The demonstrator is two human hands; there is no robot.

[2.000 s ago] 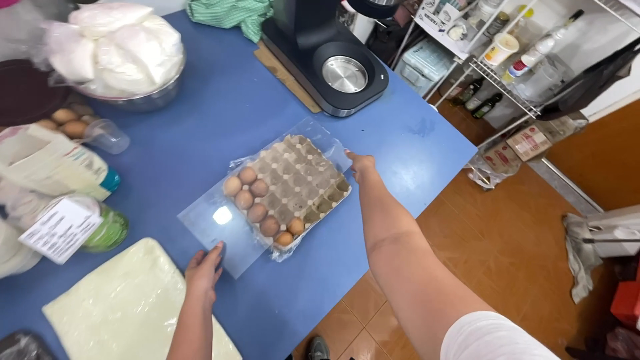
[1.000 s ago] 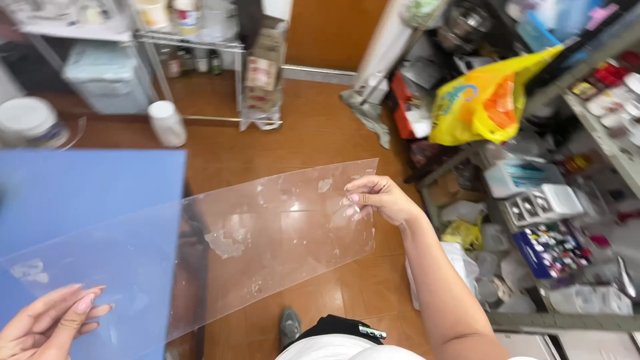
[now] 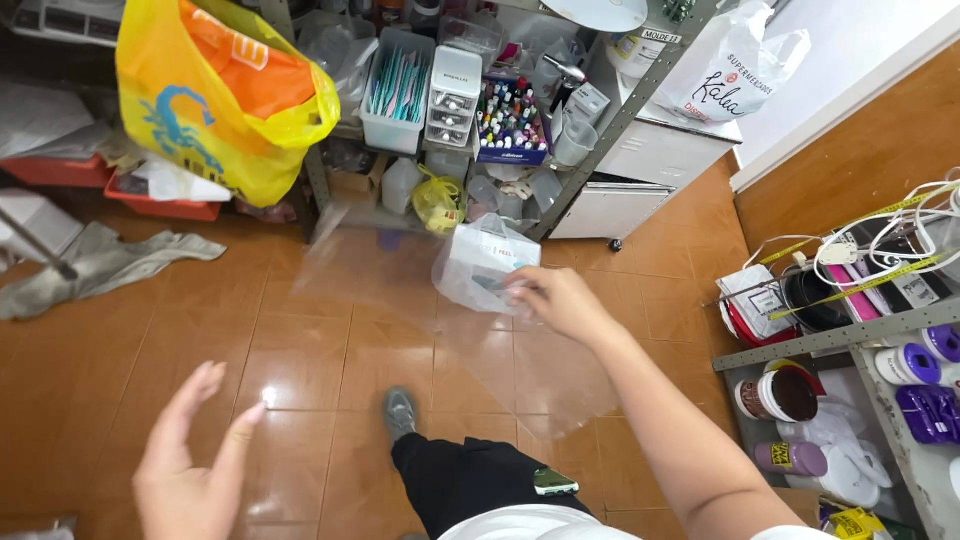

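My right hand pinches a clear plastic sheet by its edge, near the middle of the view. The sheet spreads left and down from the fingers over the tiled floor, its outline faint and blurred. Just behind the fingertips is a white plastic bag with a box in it; whether the sheet touches it I cannot tell. My left hand is at the lower left, thumb and fingers apart, holding nothing.
Metal shelving at the top holds bins and a box of markers. A yellow plastic bag hangs at the upper left. A grey cloth lies on the floor. Another loaded shelf stands at the right, a white wheeled cabinet behind.
The view has turned right, away from the blue table with the egg tray. My left hand, at the sheet's other end one second ago, is now off it. My right hand still holds the sheet.
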